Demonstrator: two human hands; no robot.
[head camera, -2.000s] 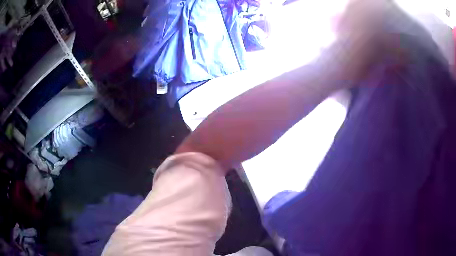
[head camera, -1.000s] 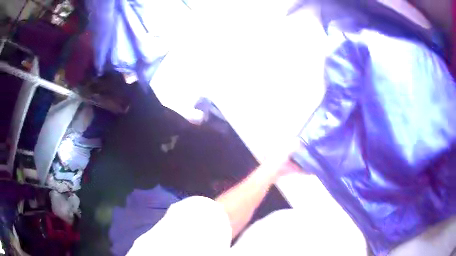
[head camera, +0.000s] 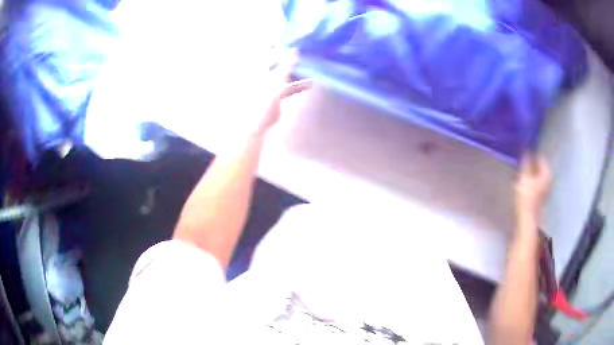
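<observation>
A blue-purple jacket (head camera: 458, 74) lies wrinkled and shiny on the white pressing table (head camera: 404, 151). Its straight hem band (head camera: 404, 108) runs slanting down to the right, facing me. My right hand (head camera: 534, 176) is closed on the hem's right corner. My left hand (head camera: 286, 87) is at the hem's left end with fingers partly spread; glare and blur hide whether it grips the cloth.
Other blue garments (head camera: 57, 67) hang over the table's left end. A red sleeve (head camera: 567, 306) with a dark cord is at the lower right. A shelf with pale cloth (head camera: 64, 283) stands at the lower left, beside dark floor.
The view has turned right. The jacket, earlier hanging along the right side, now lies across the table with its hem towards me. My right hand has come into view at its corner.
</observation>
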